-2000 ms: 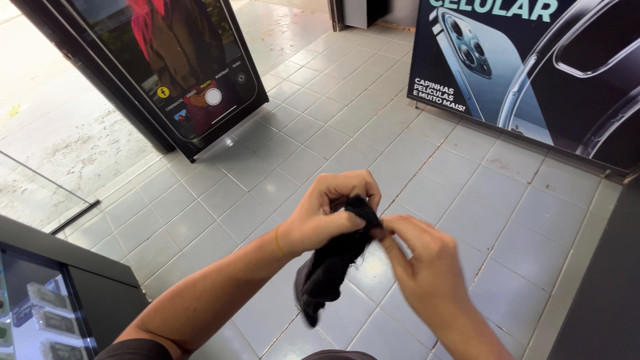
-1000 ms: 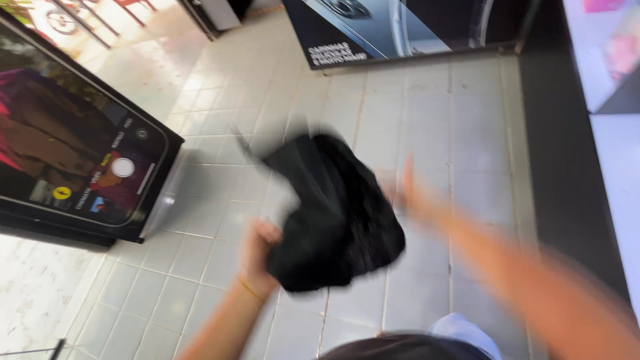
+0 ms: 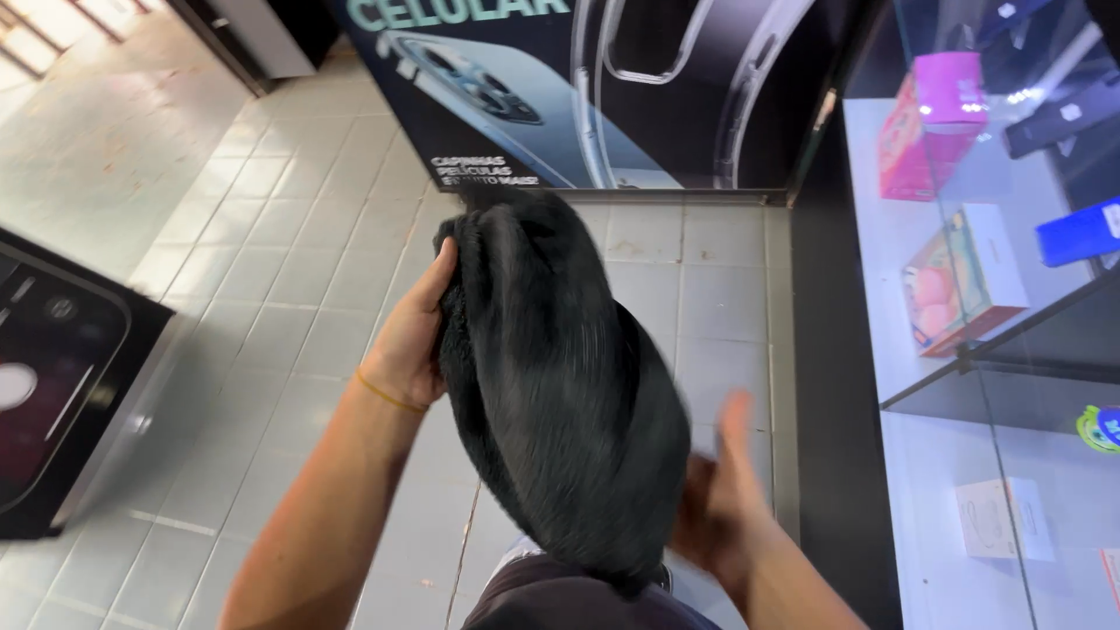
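Observation:
A black fuzzy cloth, bunched and blurred by motion, hangs in the middle of the head view. My left hand, with a thin yellow band at the wrist, grips its left edge, thumb on top and the fingers hidden behind the fabric. On the other side, my right hand is at the cloth's lower right edge with its thumb raised. It is blurred, and its fingers are partly behind the cloth, so whether it grips the fabric cannot be told.
A glass display case with small boxes stands on the right. Ahead is a dark counter panel printed with a phone. A phone-shaped display panel is at the left. Pale floor tiles lie below; my legs show at the bottom.
The black cloth, bunched small between my hands two seconds ago, is now spread much larger. My left hand has kept hold of it. The view has swung right, showing more of the glass case.

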